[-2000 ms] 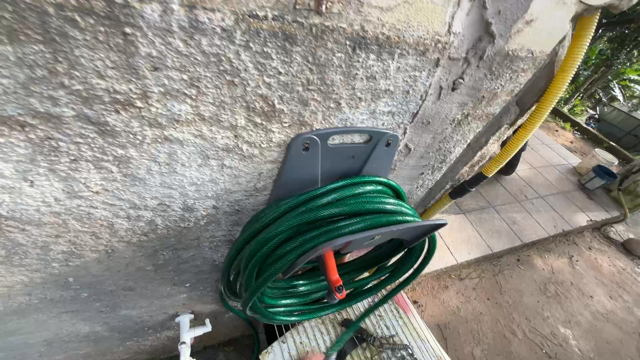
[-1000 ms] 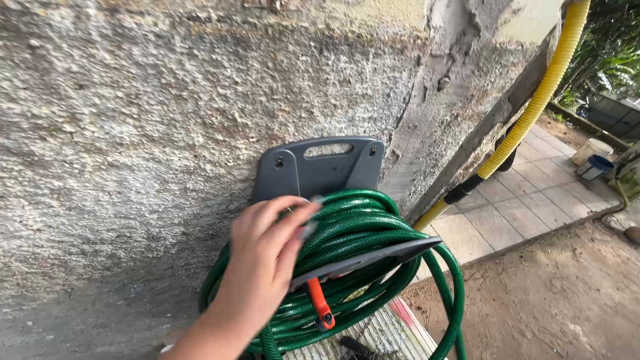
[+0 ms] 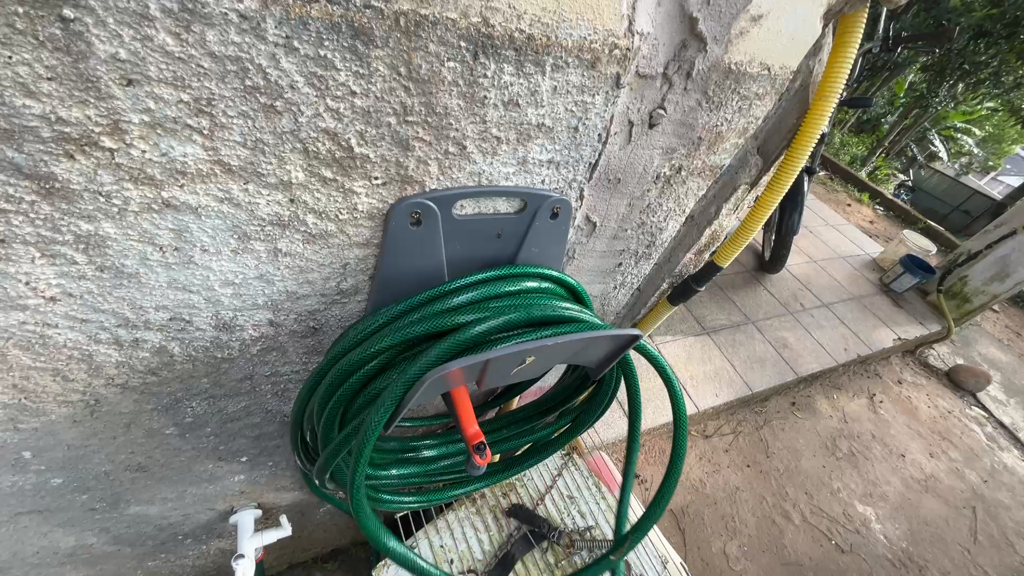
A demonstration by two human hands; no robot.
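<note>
Neither my left hand nor my right hand shows in the head view. A green garden hose (image 3: pixel 480 320) lies coiled in many loops over a grey plastic hose hanger (image 3: pixel 490 232), which is fixed to the rough wall. One loose loop hangs at the coil's right side and runs down past the bottom edge. An orange-red spray nozzle or handle (image 3: pixel 467 424) sticks out below the hanger's front lip, inside the coil.
A white plastic tap (image 3: pixel 250 536) juts from the wall at lower left. Below the coil is a ribbed, dirty surface (image 3: pixel 472 536) with a black strap (image 3: pixel 528 532). A yellow corrugated hose (image 3: pixel 808 128), a bicycle wheel (image 3: pixel 784 216) and a blue bucket (image 3: pixel 908 274) stand right.
The hand that was over the left of the coil one second ago is out of view. A loose hose loop now hangs in front of the coil, reaching from the hanger down to the bottom edge.
</note>
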